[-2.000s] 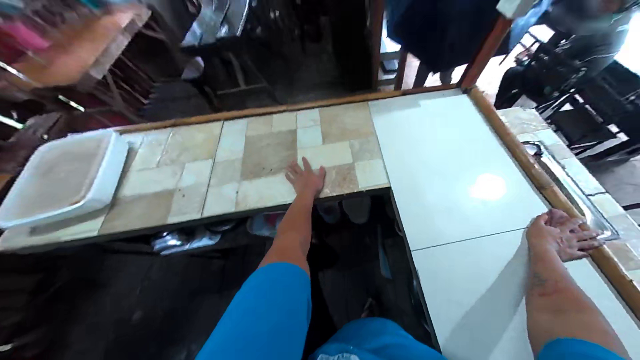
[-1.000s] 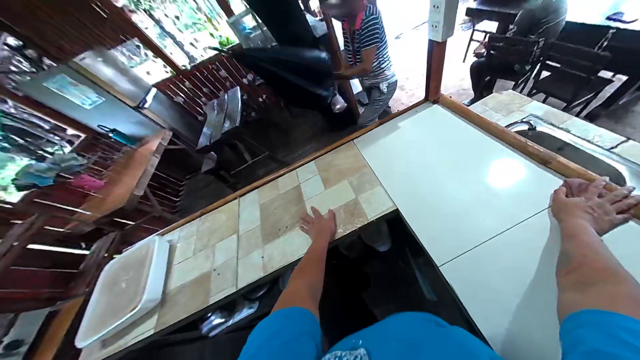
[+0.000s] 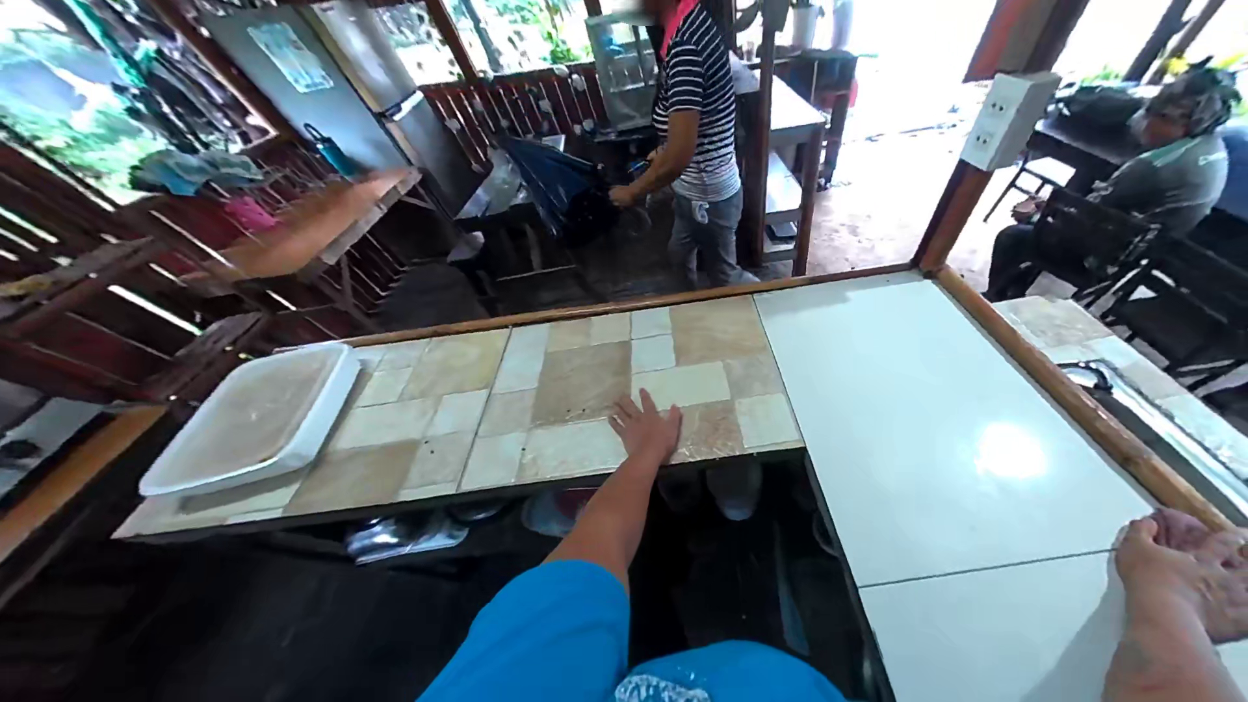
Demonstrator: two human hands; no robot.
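Note:
My left hand point(image 3: 646, 429) rests with its fingers apart near the front edge of the tiled counter point(image 3: 585, 380), holding nothing. At the right, my right hand point(image 3: 1185, 565) lies on the white tiled counter point(image 3: 887, 390), against its wooden edging point(image 3: 1092, 405); its palm looks partly turned up and nothing shows in it. A white plastic tray point(image 3: 253, 419), with a flat brownish surface inside its rim, sits on the left end of the tiled counter.
Behind the counter a person in a striped shirt point(image 3: 697, 107) holds a dark plastic bag point(image 3: 561, 190). Another person point(image 3: 1160, 185) sits at the right. A sink point(image 3: 1170, 419) lies beyond the edging. Items stand on a dark shelf below, including a metallic one point(image 3: 405, 536). A power outlet box point(image 3: 1009, 122) is on the post.
The view has tilted up and shifted. Both hands remain on the counters. The person in the striped shirt, partly visible a second ago, now shows holding the dark bag lower down.

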